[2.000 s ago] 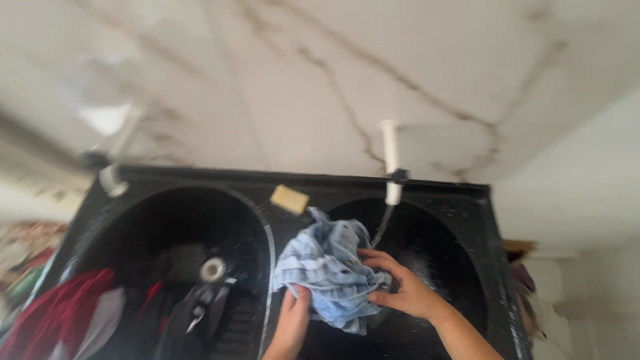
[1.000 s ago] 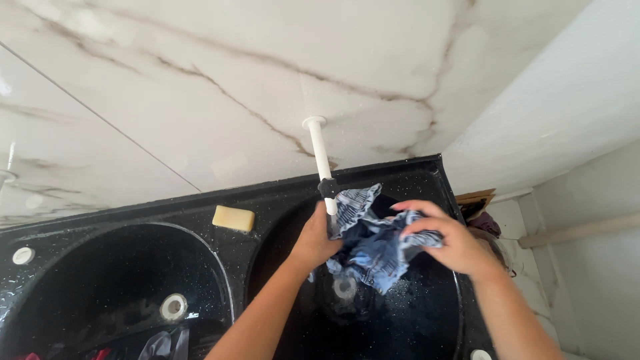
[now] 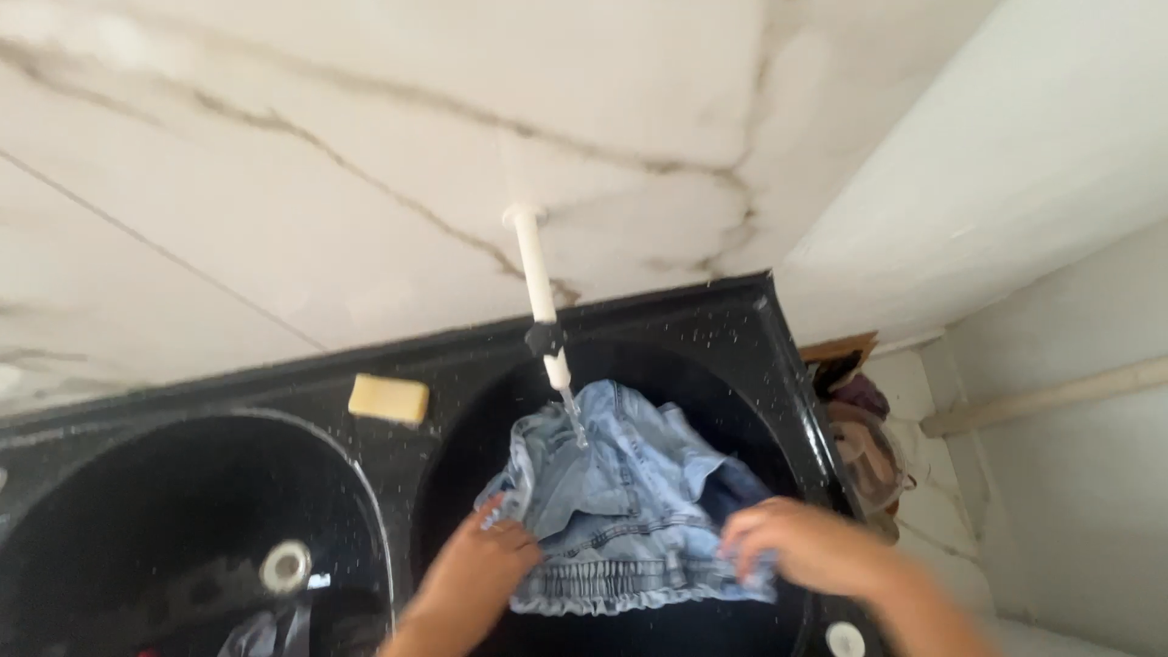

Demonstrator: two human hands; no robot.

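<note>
A light-blue denim garment with an elastic waistband [image 3: 630,493] is spread over the right basin [image 3: 456,474] of a black double sink. My left hand [image 3: 497,547] grips its left side near the waistband. My right hand [image 3: 776,543], slightly blurred, holds the right end of the waistband. Above the garment, a white tap with a black handle [image 3: 546,338] runs a thin stream of water onto the denim.
A yellow bar of soap [image 3: 389,399] lies on the ledge between the basins. The left basin [image 3: 182,511] holds dark and grey cloth near its drain [image 3: 286,567]. A marbled wall stands behind; a clear bag [image 3: 862,452] and other items sit right of the sink.
The denim was bunched between my hands and is now opened out, waistband toward me. My left hand has left the tap area, and water now runs from the spout.
</note>
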